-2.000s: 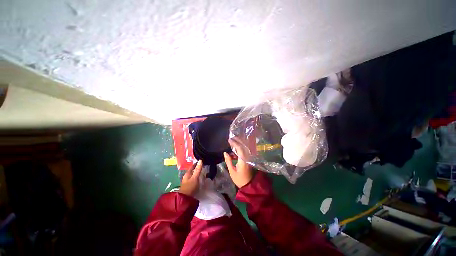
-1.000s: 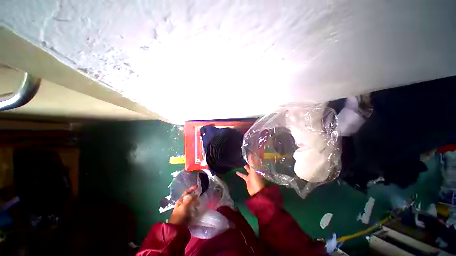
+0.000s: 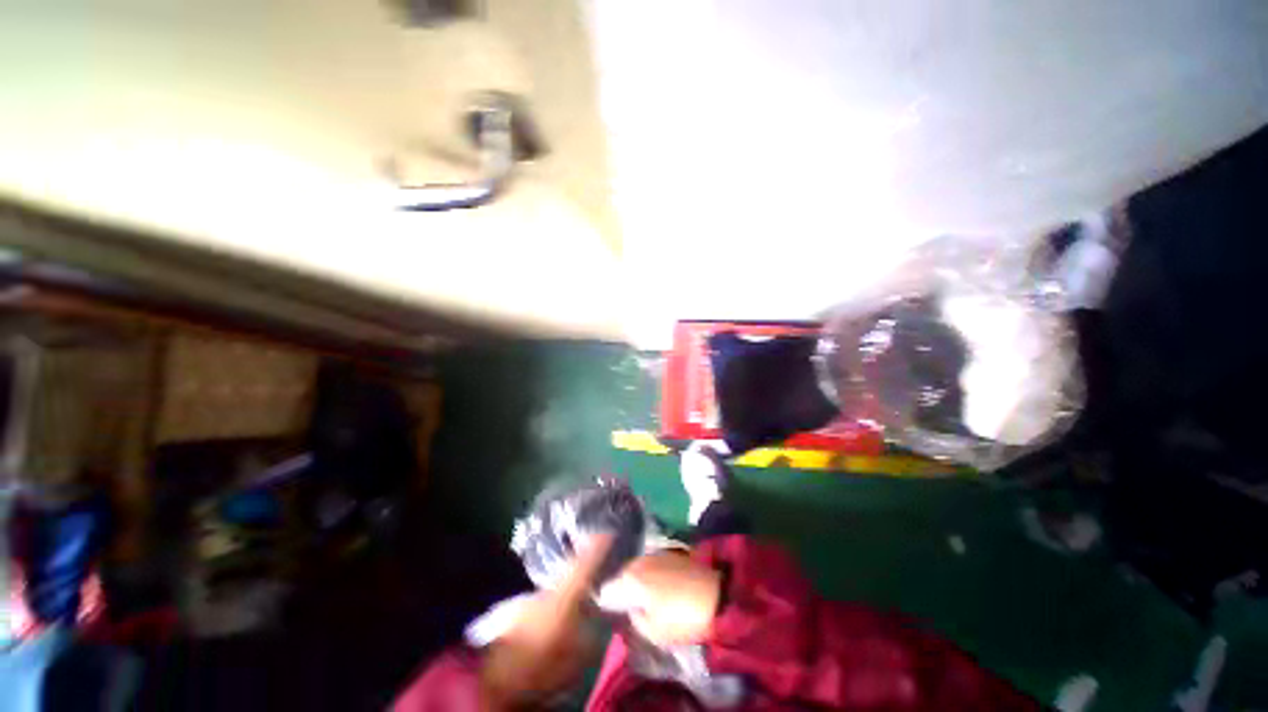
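A crinkly clear plastic bag with dark pads inside [image 3: 577, 529] is in front of me, low in the view. My left hand [image 3: 549, 626] is blurred and on the bag from below left. My right hand [image 3: 668, 594] is beside it, closed at the bag's lower right side. The fingertips are blurred, and the bag's neck is partly hidden by the hands. Black pads [image 3: 768, 387] lie on the red box [image 3: 688, 378] against the wall. A larger clear bag [image 3: 890, 365] with white pads [image 3: 1004, 365] lies to the right of the box.
A door with a metal handle [image 3: 487, 160] is at the upper left. The white wall [image 3: 834, 153] runs along the top right. A cluttered wooden shelf [image 3: 237, 390] stands at the left. Pale scraps and yellow tape [image 3: 834, 459] lie on the green floor; dark material is at the right.
My view has swung left, bringing the door handle and shelf further in. My right hand has left the black pads and joined my left hand at the small bag, which is off to the left of the box.
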